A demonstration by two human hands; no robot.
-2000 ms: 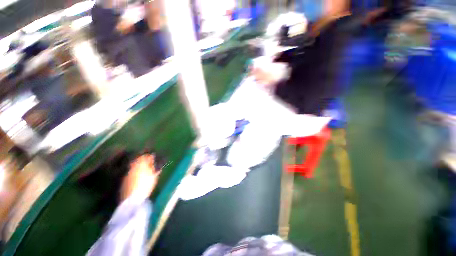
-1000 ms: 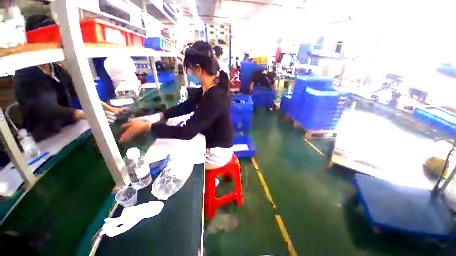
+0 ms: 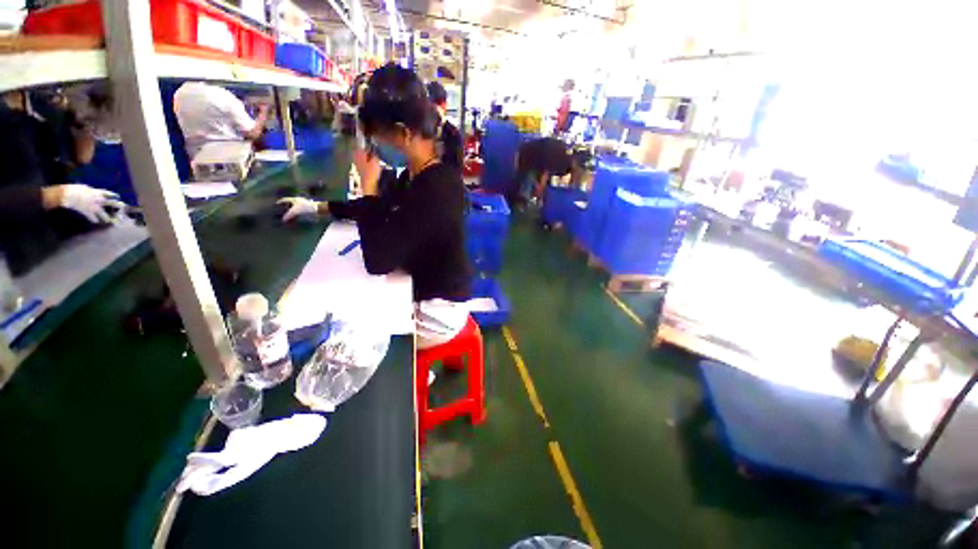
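Neither of my hands is in the picture. Nearest in front of me is the dark green bench top (image 3: 343, 472). A crumpled white cloth-like strip (image 3: 252, 448) lies on its left edge. Behind it stand a clear plastic cup (image 3: 237, 405) and a clear bottle with a pale cap (image 3: 261, 345). A clear plastic bag (image 3: 341, 370) lies right of them, beside white sheets (image 3: 354, 290). Dark items, too blurred to name surely, lie on the green conveyor belt (image 3: 97, 429) beyond the post.
A pale metal post (image 3: 161, 204) rises at the bench's left edge. A person in black (image 3: 418, 225) sits on a red stool (image 3: 459, 375). Another person's gloved hand (image 3: 91, 202) is across the belt. Blue crates (image 3: 643, 231) and a blue cart (image 3: 799, 429) stand right.
The view has turned from a blurred look down at the belt and bench. My left hand, earlier over the belt, is out of view. The seated person has raised one hand to the face.
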